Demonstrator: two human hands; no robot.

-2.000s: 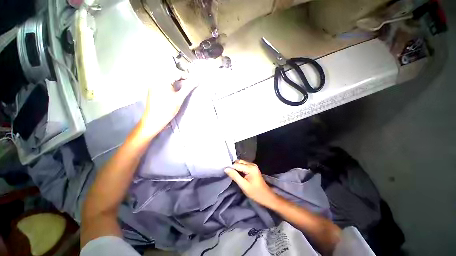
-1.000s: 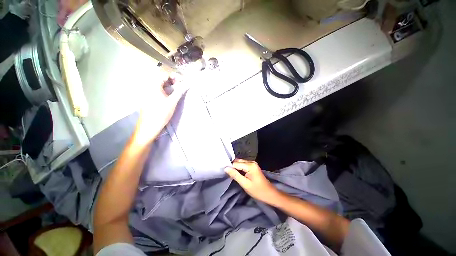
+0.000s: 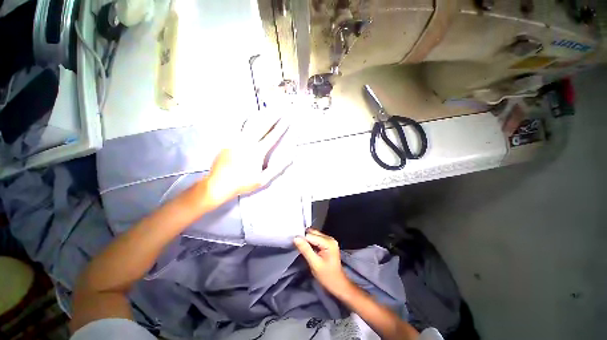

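The grey-blue garment fabric (image 3: 150,159) lies on the white table and hangs in folds over the lap. My left hand (image 3: 246,163) lies spread on the cloth just below the presser foot, fingers apart, washed out by the lamp light. My right hand (image 3: 321,254) pinches the cloth's right edge between thumb and fingers near the table's front. The presser foot and needle area (image 3: 309,99) is in bright glare, so the cloth's contact with it cannot be told. The sewing machine (image 3: 393,33) stands above.
Black-handled scissors (image 3: 398,141) lie right of the needle. A cream plastic piece (image 3: 168,60) lies left of the needle. A white tray (image 3: 93,126) with dark items is at the far left. A small box (image 3: 526,133) sits at the table's right end.
My left hand has changed from bunched fingers near the needle to spread flat on the cloth. My right hand still pinches the edge. The camera view has shifted, showing more of the machine.
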